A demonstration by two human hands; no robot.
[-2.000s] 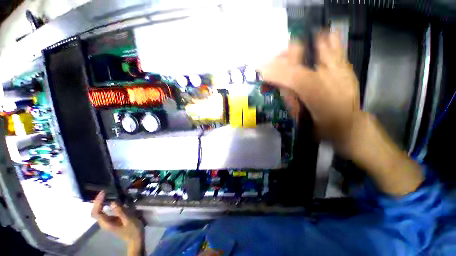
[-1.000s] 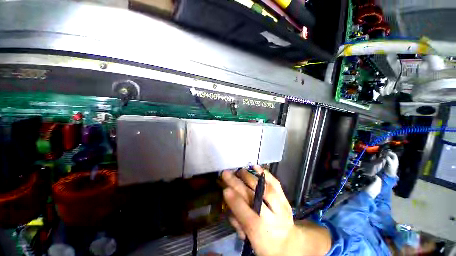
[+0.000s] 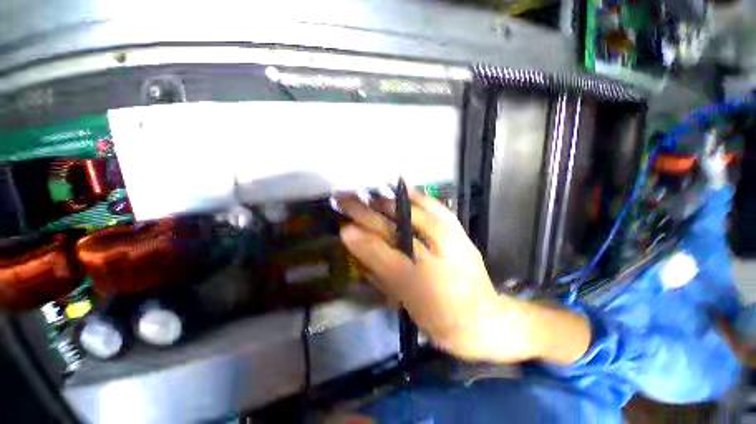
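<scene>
The large circuit board (image 3: 54, 141) lies in its dark carrier tray (image 3: 240, 85). A bright white heatsink (image 3: 286, 153) runs along its far side, and two copper-orange toroidal inductors (image 3: 133, 258) and two round capacitors (image 3: 159, 324) sit at the left. My right hand (image 3: 439, 281) is over the board's right part, with a thin black pen-like stick (image 3: 404, 219) held between its fingers, tip pointing away from me. The fingertips are at the heatsink's near edge; whether they touch it is unclear. My left hand is not in view.
A second silver-grey heatsink (image 3: 195, 364) lies on the near side. Metal conveyor rails (image 3: 554, 190) run right of the tray. A blue coiled cord (image 3: 634, 195) hangs at the right. Another person's blue sleeve (image 3: 700, 290) is beyond it. Another green board (image 3: 617, 37) is at top right.
The view has shifted, so the board's near part shows more. My right hand still holds the black stick near the heatsink's near edge. My left hand, seen two seconds ago, is out of view.
</scene>
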